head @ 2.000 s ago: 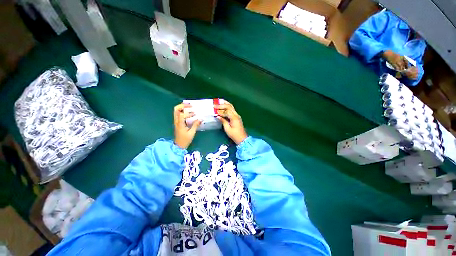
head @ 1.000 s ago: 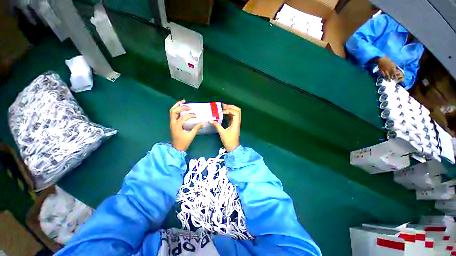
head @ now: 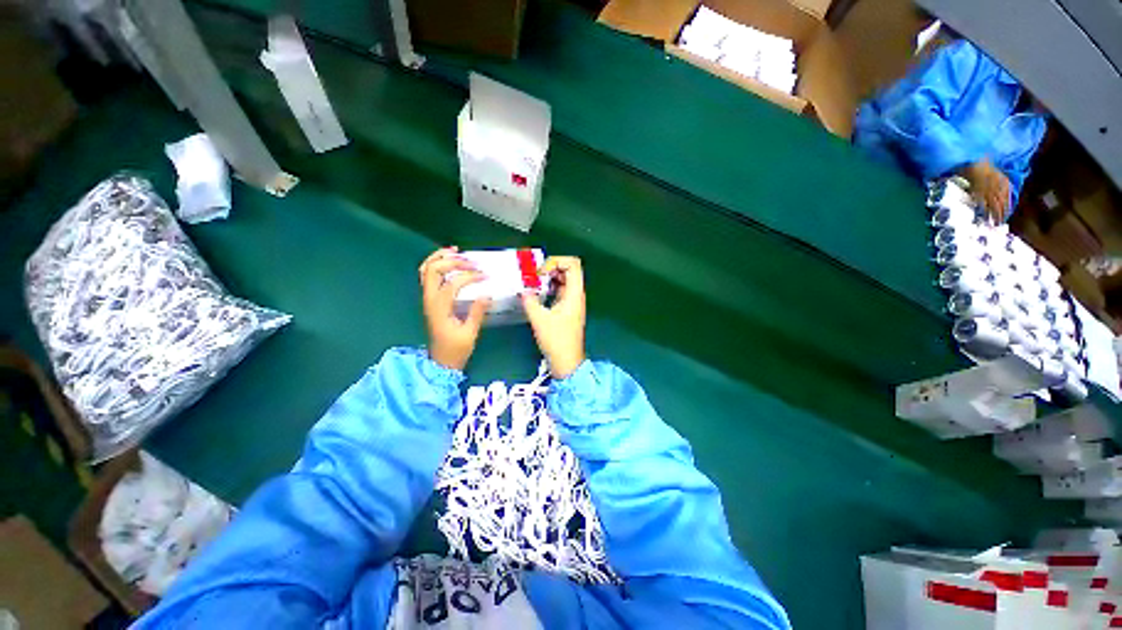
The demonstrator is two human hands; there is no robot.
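A white box with a red band point(head: 502, 268) lies flat between my two bare hands above the green bench surface. My left hand point(head: 450, 308) grips its left end. My right hand point(head: 561, 314) holds its right end near the red band, with the thumb at the front edge. The heap of white coiled cables point(head: 523, 486) lies between my forearms, just in front of my body. A white retail box point(head: 502, 166) with a small red mark and its flap standing up is upright on the line beyond my hands.
A clear bag of cables point(head: 129, 308) and a crumpled white wrapper point(head: 199, 179) are at left. Metal posts point(head: 209, 99) stand behind. At right are white cylinders point(head: 1009, 289), line boxes point(head: 966, 396) and red-banded boxes point(head: 935, 593). A person in blue point(head: 954, 117) is opposite.
The upright boxes on the line have moved to the right, and another white box now shows more fully by the left post. Both hands still hold the red-banded box; my right fingers have shifted.
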